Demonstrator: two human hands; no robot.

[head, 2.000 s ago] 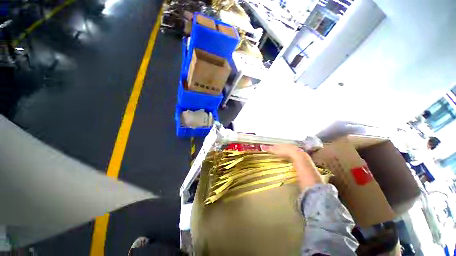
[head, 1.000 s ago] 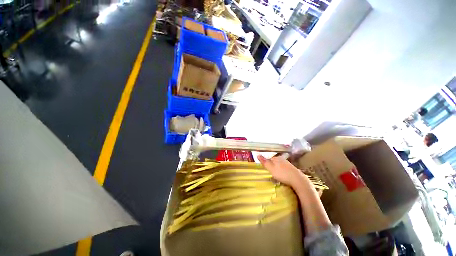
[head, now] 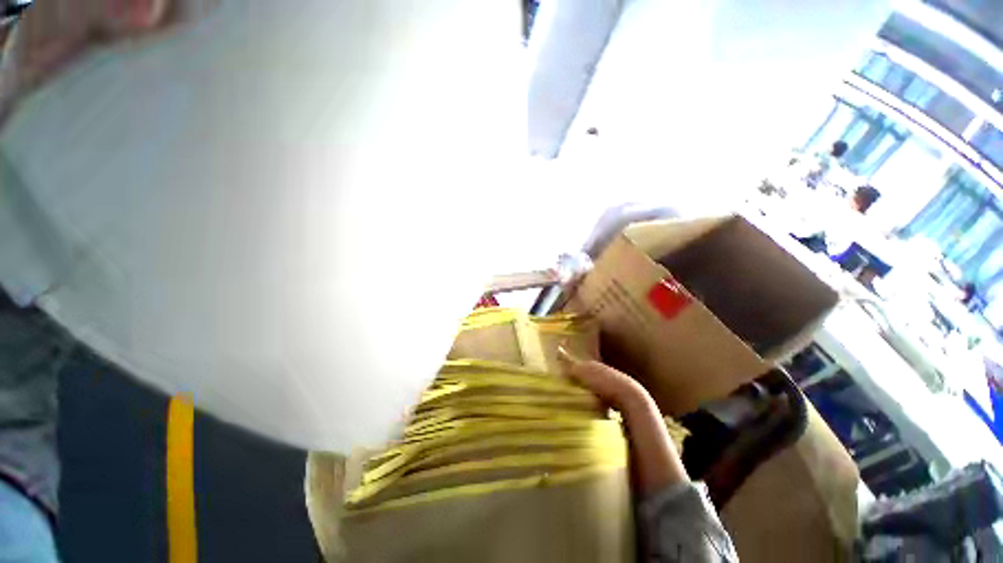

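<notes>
A stack of khaki-tan panels (head: 495,528) with bright yellow edges stands upright in a holder at bottom centre. My right hand (head: 610,387) reaches over the stack's right side and touches the panels; its grip is unclear. A large, stiff pale sheet (head: 264,220) covers the upper left and hides the holder's left part. My left hand (head: 83,33) is blurred and cut off at the top left corner, at the sheet's edge, and appears to hold it.
An open brown carton (head: 660,341) with a red label stands right of the stack. A dark, curved object (head: 759,434) is below it. A yellow floor line (head: 180,484) runs at lower left. Long white tables (head: 880,374) and people (head: 864,200) show at the right.
The pale sheet has swung up and right across the view, and my left hand has appeared. The view has turned right. A panel with a yellow strip now shows at the stack's far end.
</notes>
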